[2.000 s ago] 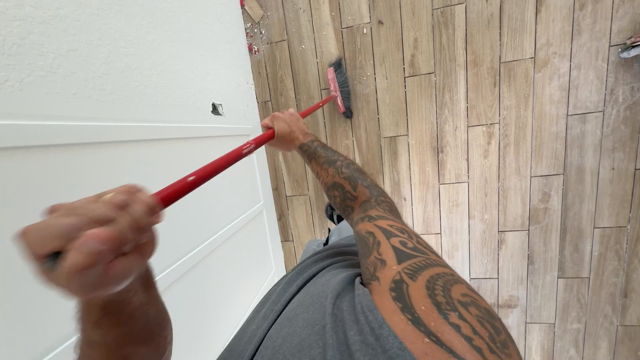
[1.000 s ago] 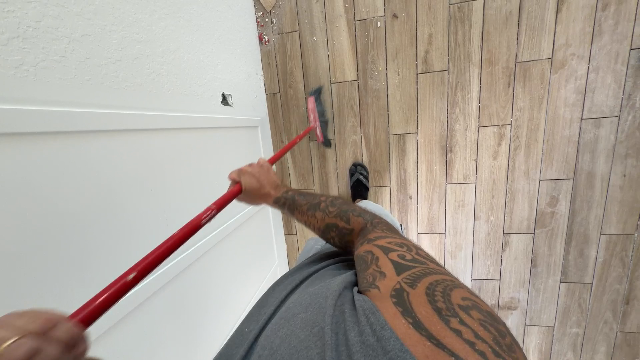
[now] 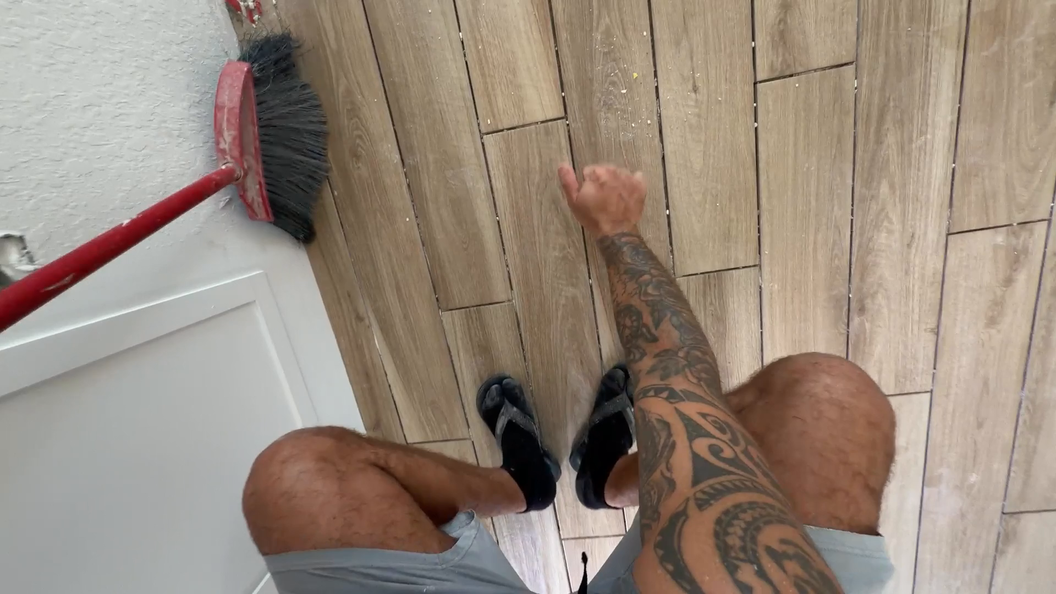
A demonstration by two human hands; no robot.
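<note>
My right hand (image 3: 609,198) is off the broom and hangs over the wood-look floor planks, fingers partly curled, with nothing seen in it. At the upper left is a broom with a dusty red head (image 3: 239,136) and dark grey bristles (image 3: 290,136), close to the wall. Its red handle (image 3: 115,239) slants down to the left edge of the view. My left hand is out of view, so its hold on the handle cannot be seen.
A textured white wall (image 3: 107,107) with a white panelled lower part (image 3: 148,462) runs along the left, with a hole (image 3: 15,254) in it. My feet in black socks and sandals (image 3: 516,437) stand on the floor (image 3: 536,214). Small pale debris dots the planks.
My right hand has let go of the broom handle and moved right. The broom head has moved close to the wall. My left hand has left the view. The view now shows my bent knees.
</note>
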